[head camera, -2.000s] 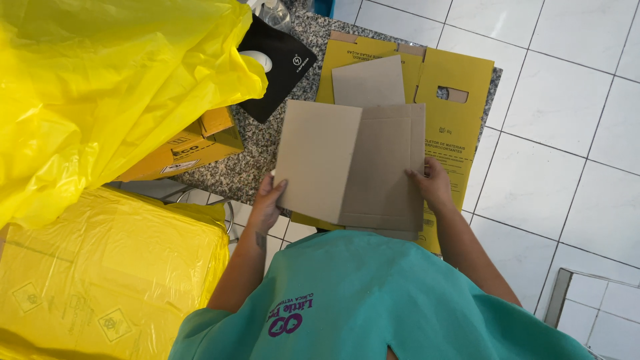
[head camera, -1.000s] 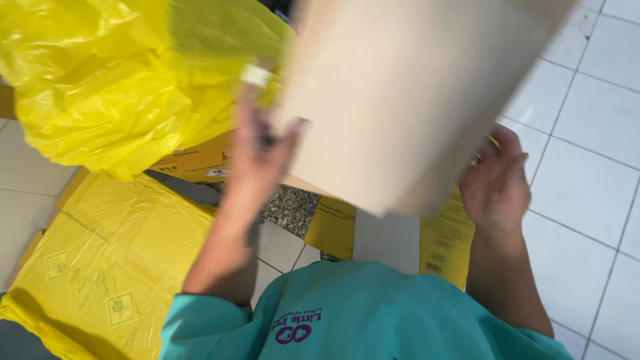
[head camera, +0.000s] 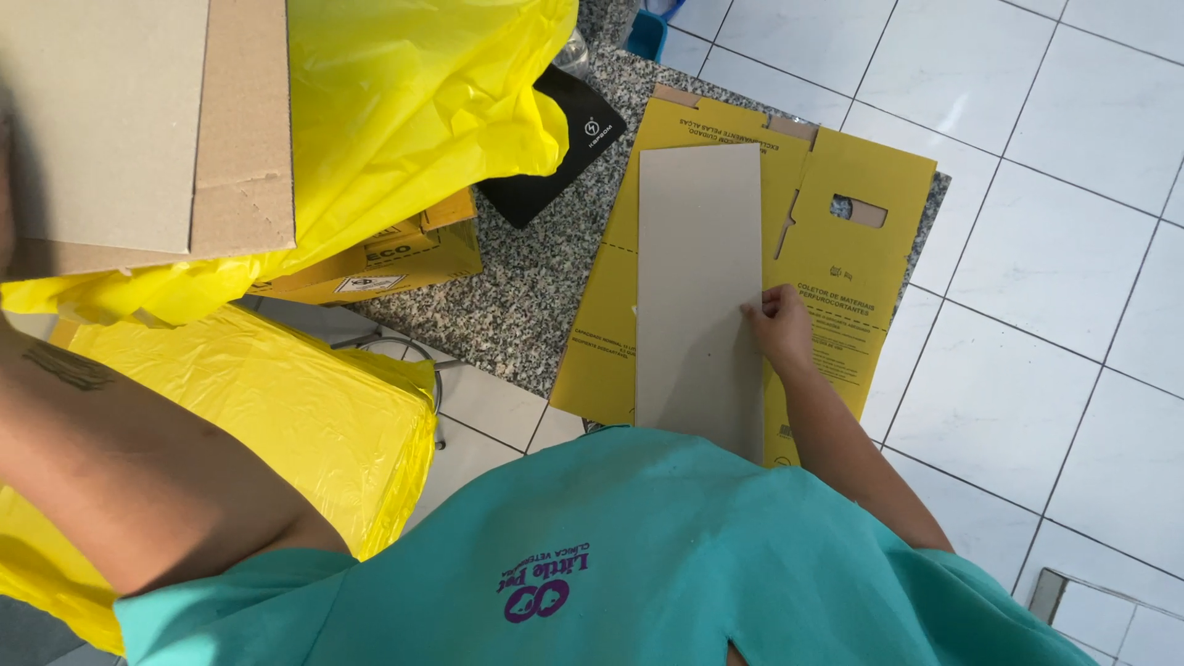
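My right hand (head camera: 783, 326) pinches the right edge of a long grey cardboard strip (head camera: 700, 277) between thumb and fingers. The strip lies on a flattened yellow cardboard sharps container (head camera: 856, 240), which rests on the granite counter. At the far left edge, only a sliver of my left hand (head camera: 6, 199) shows, at a folded grey-brown cardboard sheet (head camera: 120, 129). That sheet is over the yellow plastic bag (head camera: 407, 102). Most of the left hand is cut off, so its grip cannot be made out.
A black mat or pouch (head camera: 555, 148) lies on the speckled granite counter (head camera: 518, 305). Beside it are a yellow cardboard box (head camera: 416, 254) and a clear plastic item (head camera: 575, 54). Another yellow plastic-covered stack (head camera: 231, 407) is at lower left, near a round metal stool part (head camera: 407, 347).
The folded cardboard sheet has moved from over the counter to the far left with my left hand. My right hand, apart from anything a second ago, is now on the grey strip.
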